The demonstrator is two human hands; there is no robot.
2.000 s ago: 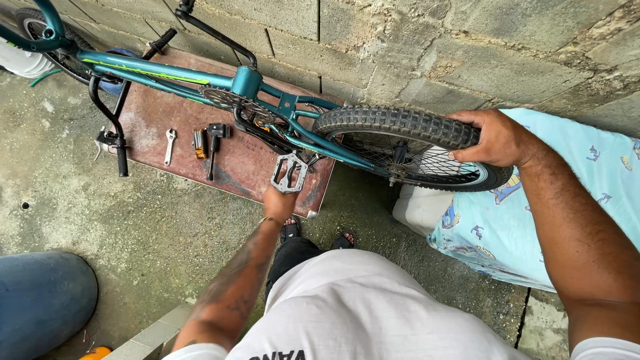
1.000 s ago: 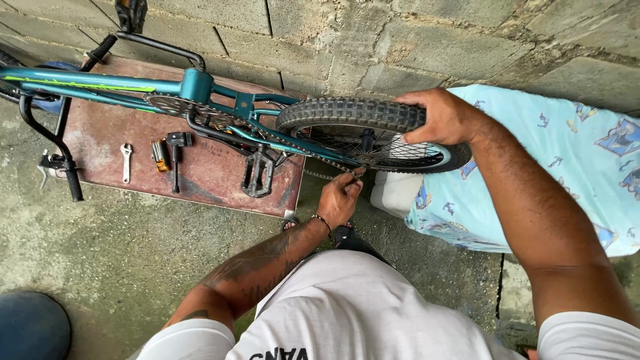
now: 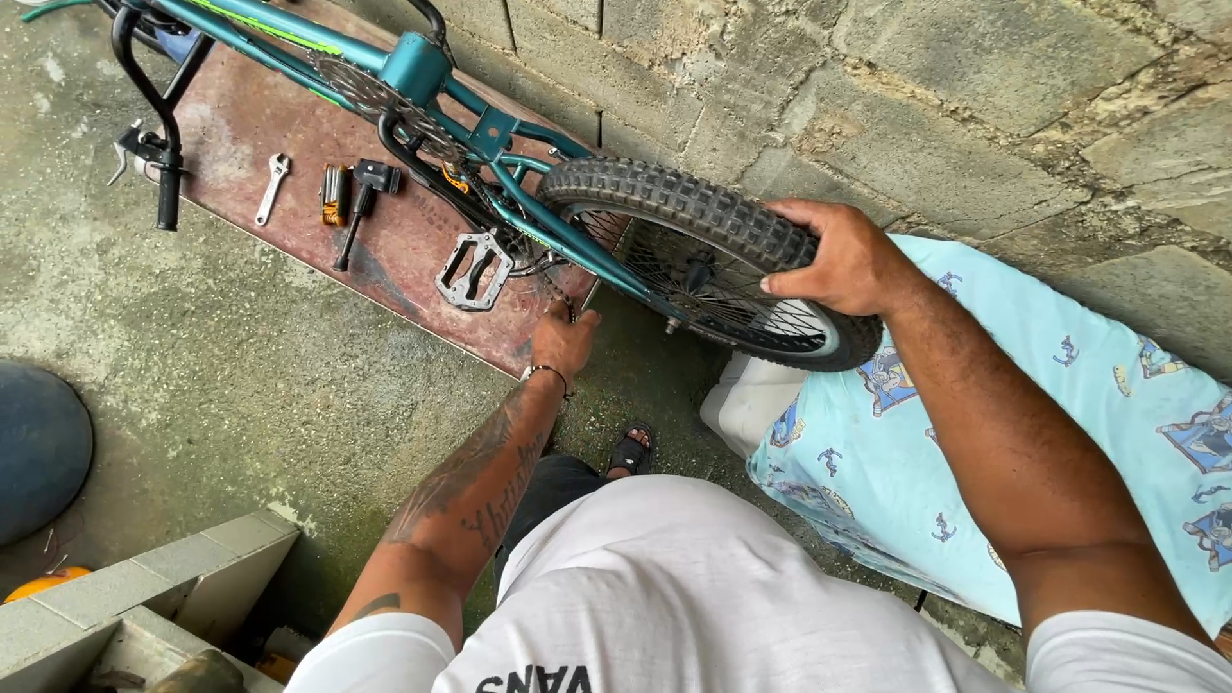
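Note:
My right hand (image 3: 839,258) grips the knobby tire (image 3: 674,207) of the rear wheel, thumb toward the rim. My left hand (image 3: 563,337) pinches a dark length of bicycle chain (image 3: 568,304) below the frame, near the board's corner. The teal bicycle frame (image 3: 414,67) lies over a reddish-brown board, with a silver platform pedal (image 3: 474,271) and the chainring (image 3: 371,91) facing up. On the board lie an adjustable wrench (image 3: 273,191), a folding multi-tool (image 3: 335,195) and a black-headed tool with a long handle (image 3: 366,207).
A concrete block wall (image 3: 664,67) runs behind the bicycle. At right, a light blue printed cloth (image 3: 962,433) covers a raised surface. The handlebar (image 3: 144,87) juts out at upper left. A dark blue round container (image 3: 38,452) and a tiled ledge (image 3: 164,568) stand at lower left.
My left hand has gone from the pedal to beside the rear hub, then back toward the board's corner, now with chain in its fingers. My right hand has stayed on the tire.

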